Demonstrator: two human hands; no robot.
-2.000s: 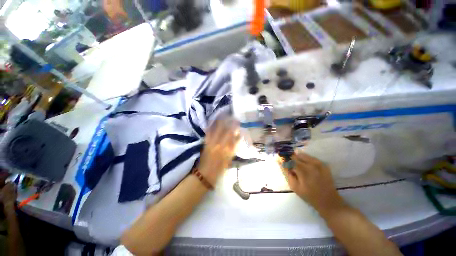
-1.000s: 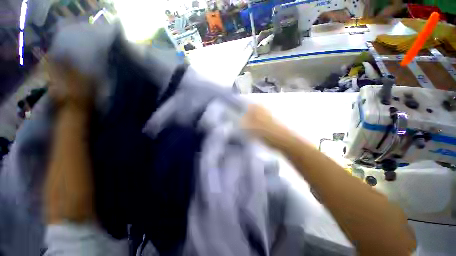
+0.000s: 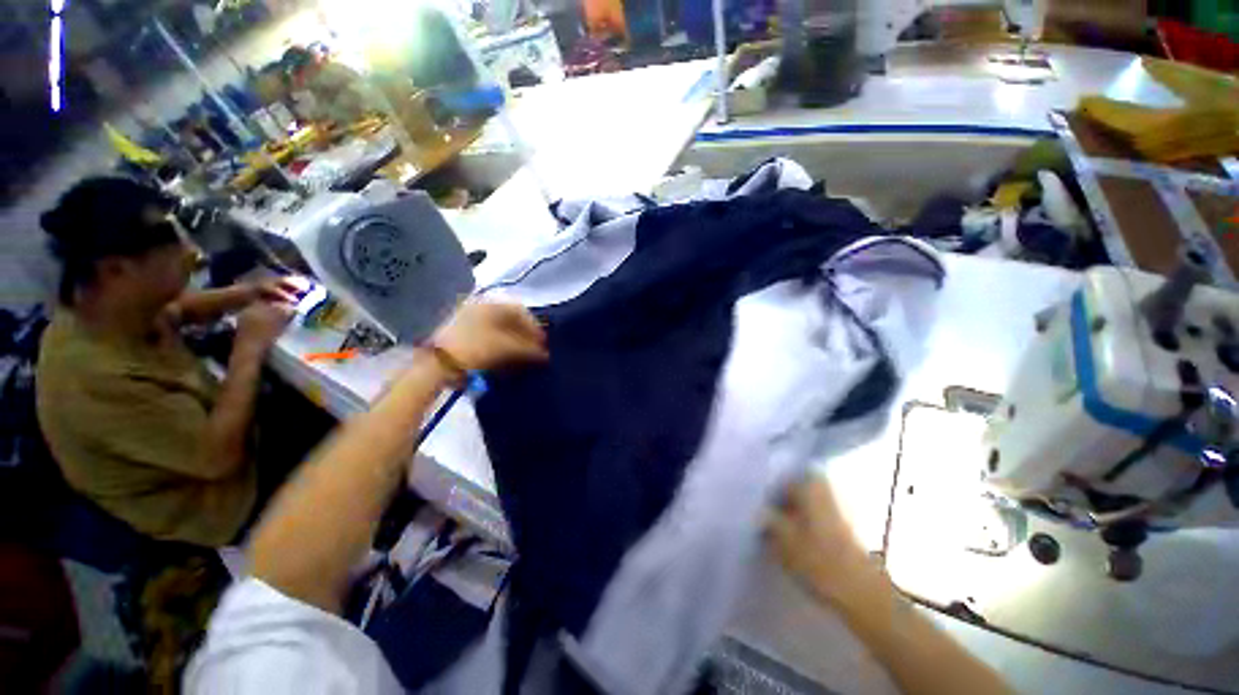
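Observation:
The navy and pale grey-white garment (image 3: 625, 367) lies spread over the machine table left of the sewing machine head (image 3: 1128, 394), its lower part hanging over the front edge. My left hand (image 3: 492, 337) is at the garment's left edge, fingers curled on the navy fabric. My right hand (image 3: 813, 540) is at the pale side near the table's front, blurred; its fingertips touch the fabric, and whether they grip it cannot be told.
A grey motor-like box (image 3: 385, 261) stands behind my left hand. A coworker (image 3: 143, 367) sits at the left. More striped fabric (image 3: 432, 597) lies below the table edge. The needle area (image 3: 999, 523) is lit at the right. Yellow pieces (image 3: 1169, 120) lie at the back right.
The garment, lifted and blurred a second ago, now lies flatter over the table. My left hand has moved right and my right hand has come down towards the front edge.

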